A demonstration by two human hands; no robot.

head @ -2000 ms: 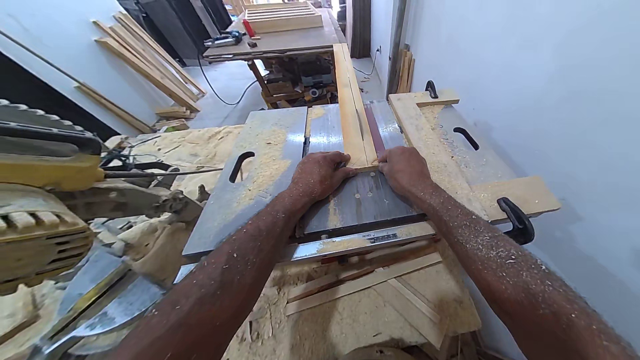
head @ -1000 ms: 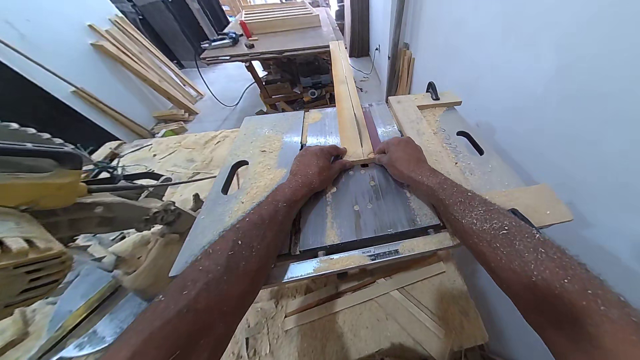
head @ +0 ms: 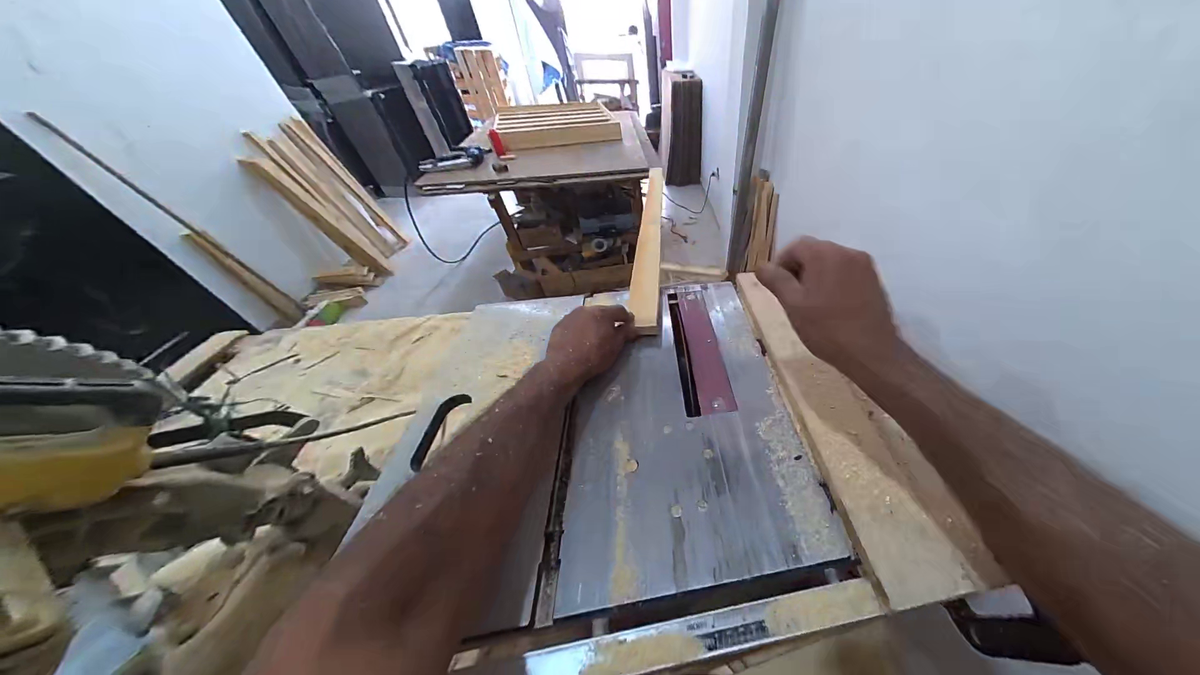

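Observation:
A table saw's metal top (head: 694,506) lies in front of me, dusted with sawdust. Its red throat plate (head: 708,356) has a dark slot along the left side. My left hand (head: 592,339) grips the near end of a long wooden strip (head: 648,253), which reaches past the saw's far edge, left of the slot. My right hand (head: 830,291) is raised with curled fingers above the far end of the wooden fence board (head: 844,450); whether something is in it cannot be seen.
A yellow power saw (head: 75,464) with a toothed blade stands at the left beside crumpled, dusty cloth. Beyond is a workbench (head: 562,169) bearing a slatted wooden frame (head: 558,127) and a power tool (head: 455,159). Boards (head: 319,202) lean on the left wall; a white wall borders the right.
Both hands were together on the wood's near end. The right hand has moved away to the right, over the fence. The left hand and strip are now farther left of the slot. The view has shifted.

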